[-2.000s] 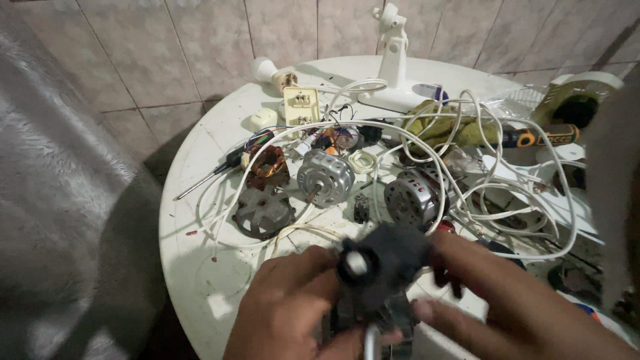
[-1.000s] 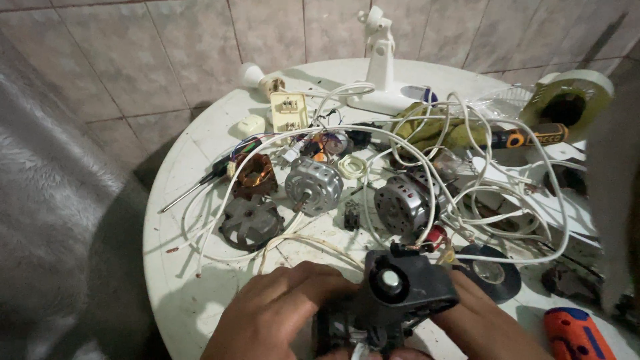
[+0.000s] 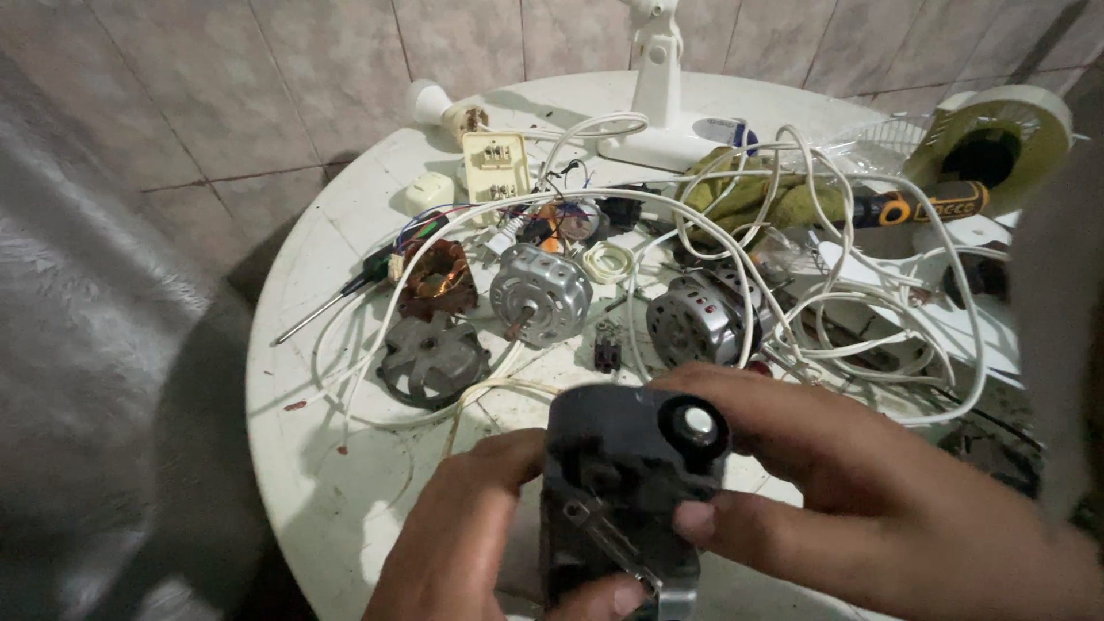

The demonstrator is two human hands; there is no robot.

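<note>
Between my hands, at the near side of the table, is a black plastic housing point(image 3: 612, 466) with a round hole and a bright metal pin at its upper right. My left hand point(image 3: 483, 535) grips its left side, thumb on the lower front. My right hand point(image 3: 828, 492) holds its right side, one finger behind the top and the thumb on the front face. A clear strip-like part and a metal piece show low on the housing. Beyond it lie a silver electric motor point(image 3: 541, 295), a second motor point(image 3: 703, 317), a copper-wound stator point(image 3: 437, 280) and a grey motor end cover point(image 3: 433, 360).
Looped white cable point(image 3: 966, 302) spreads over the round white table point(image 3: 302, 483). A screwdriver point(image 3: 319, 315) lies at left. Behind are an open cream electrical box point(image 3: 496, 168), a white fan stand point(image 3: 660, 95), a yellow-green cloth point(image 3: 768, 194) and an Ingco-handled tool point(image 3: 923, 205).
The black housing has been turned in my hands, so its pin hole now sits at the upper right. Both hands have shifted their hold on it.
</note>
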